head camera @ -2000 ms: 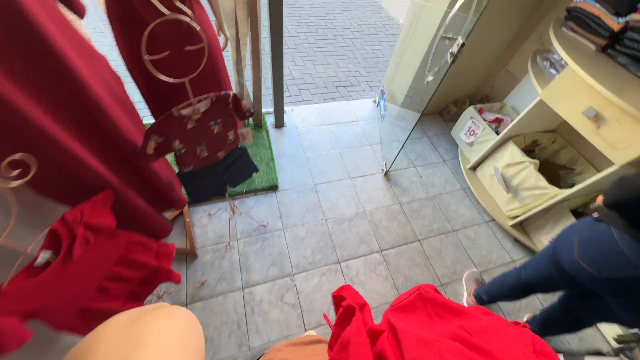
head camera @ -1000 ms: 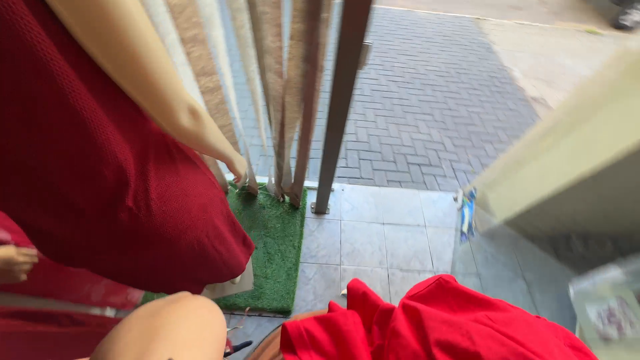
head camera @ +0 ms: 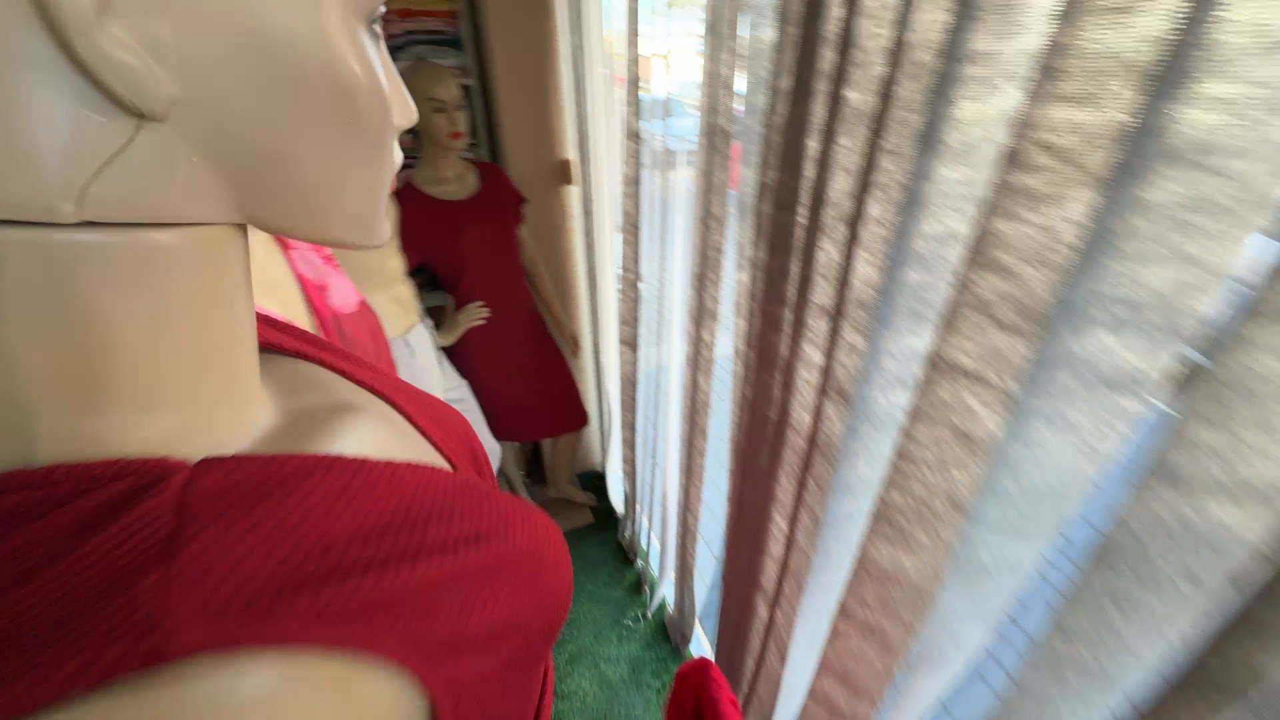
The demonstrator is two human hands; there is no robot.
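Note:
Neither my left hand nor my right hand shows in the head view. A bit of bright red cloth (head camera: 704, 692) pokes up at the bottom edge, right of the nearest mannequin; what holds it is hidden below the frame. That mannequin (head camera: 120, 330) fills the left side, very close, in a ribbed dark red garment (head camera: 350, 560). Behind it hangs a pink patterned top (head camera: 335, 300) on another figure, mostly hidden. Farther back stands a mannequin in a dark red short-sleeved dress (head camera: 490, 290), one hand at its waist.
Vertical blinds (head camera: 930, 350) in brown and whitish strips hang along the window on the right. Green artificial turf (head camera: 610, 610) covers the floor between them and the mannequins. Stacked folded cloth (head camera: 420, 25) lies on shelves at the back.
The view has swung left and up from the doorway to the mannequins and blinds. The large red cloth low in the earlier frames now shows only as a small tip.

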